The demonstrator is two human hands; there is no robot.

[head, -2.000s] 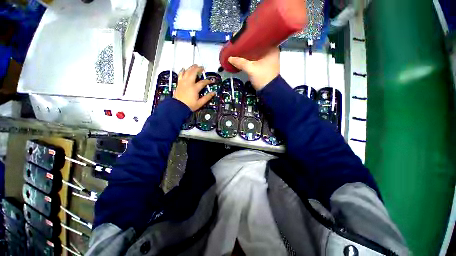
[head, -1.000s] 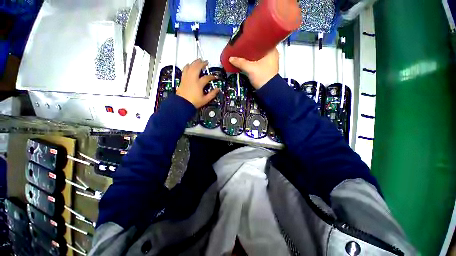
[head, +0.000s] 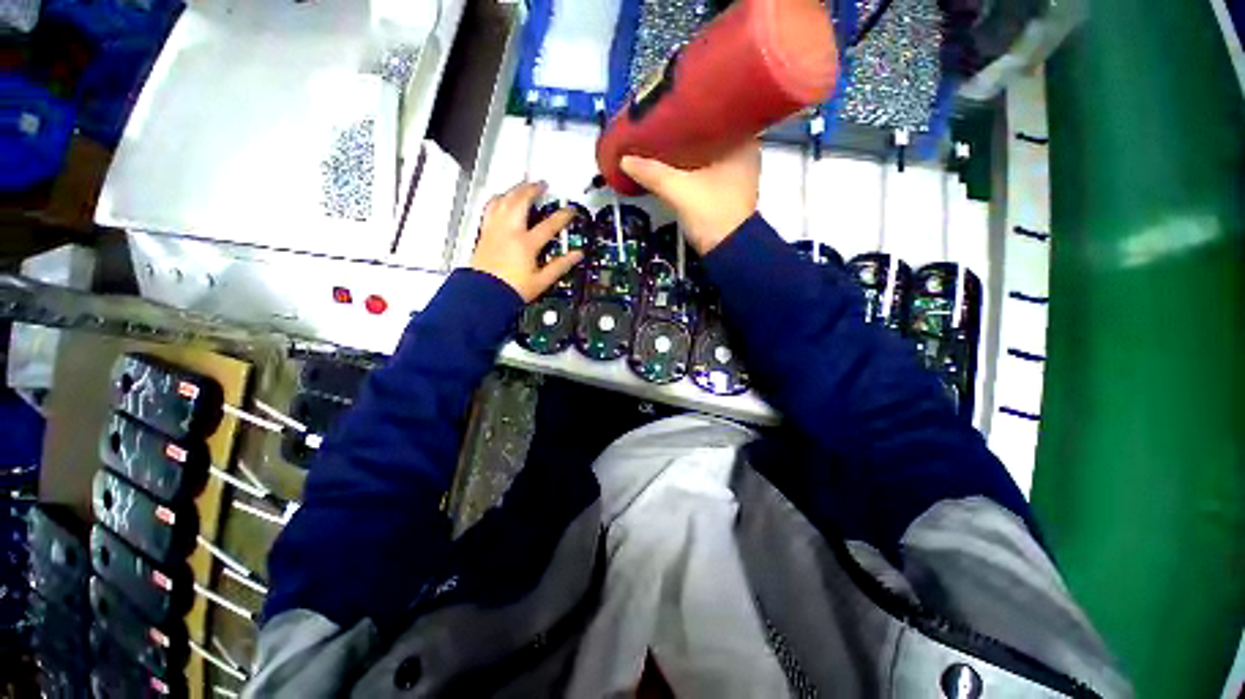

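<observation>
Several open black electronic units point(head: 662, 335) stand side by side in a row, with pale-centred round parts at their near ends and thin white leads at their far ends. My right hand point(head: 703, 191) is closed around a red electric screwdriver point(head: 724, 89), whose dark tip is above the far end of the units left of centre. My left hand point(head: 520, 243) rests with spread fingers over the upper part of a unit at the left of the row. Whether its fingertips grip anything cannot be told. My right forearm hides part of the row.
Blue bins point(head: 888, 75) of silver screws stand behind the units. A white machine box point(head: 246, 280) is at the left. A wooden rack point(head: 225, 396) holds closed black units at lower left. A green belt point(head: 1133, 328) runs along the right.
The view has shifted, so the bench and bins sit further right and slightly lower. My left hand has moved leftward along the row to another unit. The screwdriver is still in my right hand.
</observation>
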